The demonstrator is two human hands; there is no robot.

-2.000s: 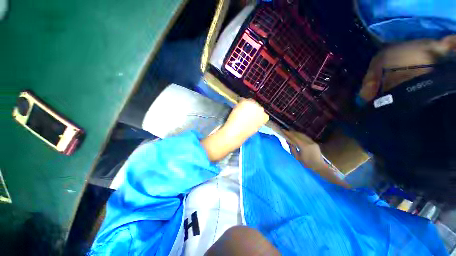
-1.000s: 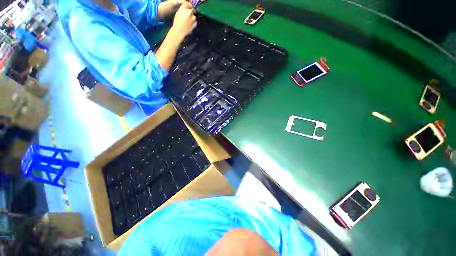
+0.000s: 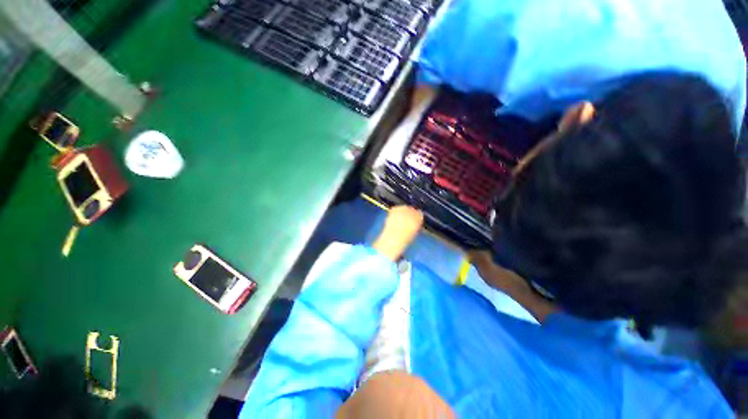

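A carton stands beside the table, with reddish-black gridded trays inside. My left hand is closed at its near edge and appears to grip it. My right hand is partly visible at the near side, farther right; its fingers are hidden. On the green mat, the nearest handset module lies with its dark screen up, its round end toward the upper left and its red end toward the lower right.
More modules lie at left, near a white pot, a short yellowish strip and an empty cream frame. A black tray lies at the table's far end. A person leans over the carton from the right.
The view swung away to another open carton and the table, where my hands were not visible, then back. My hands are again at the carton with the reddish trays.
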